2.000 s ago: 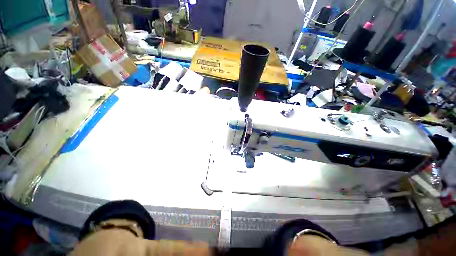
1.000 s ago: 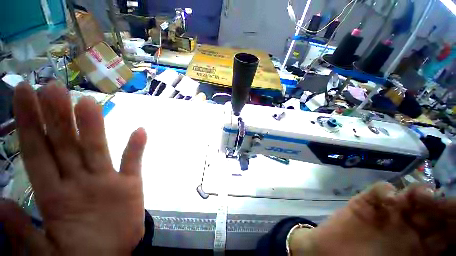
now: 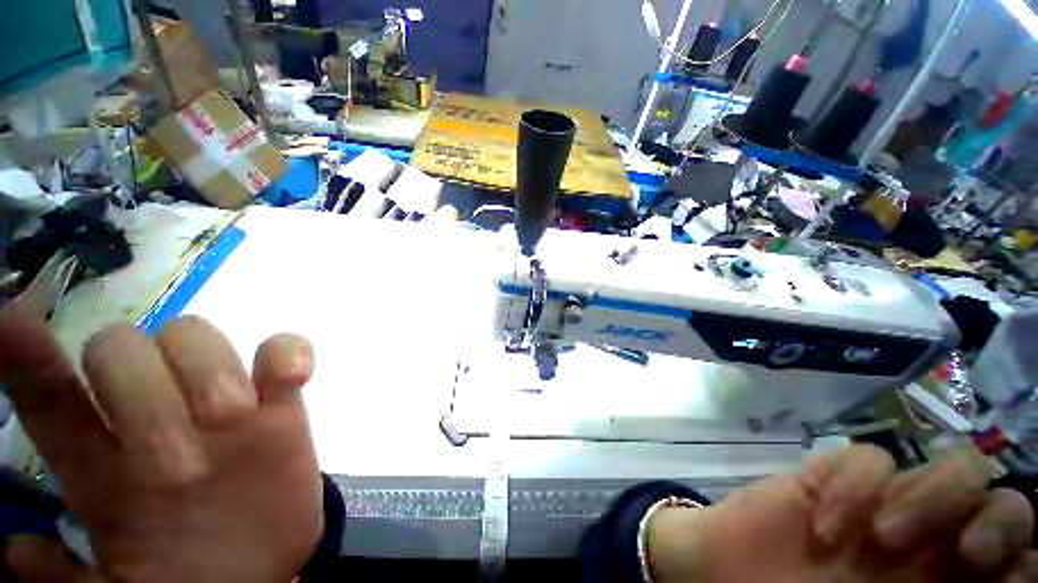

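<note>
A white sewing machine [image 3: 637, 319] with a blue stripe and black panel lies across the white table [image 3: 342, 308]. A small dark snips-like tool [image 3: 620, 354] lies on its bed, right of the needle area. A white tape strip [image 3: 494, 518] crosses the table's front edge. My left hand [image 3: 182, 456] is raised at the lower left, back towards me, fingers bent and apart, nothing visible in it. My right hand [image 3: 854, 518] is at the lower right, in front of the machine bed's near edge, fingers loosely curled and apart, with nothing visible in it.
A black flared tube [image 3: 543, 171] stands above the needle end. Behind are a flat cardboard box [image 3: 478, 148], a taped carton [image 3: 216, 142] and cloth heaps. Black thread cones [image 3: 774, 103] stand at the back right. A grey ruler strip [image 3: 410, 503] runs along the front edge.
Both hands rose from the front edge into view. Since one second ago, my left hand's fingers have bent and lowered. My right hand's fingers show more clearly. The view has shifted slightly.
</note>
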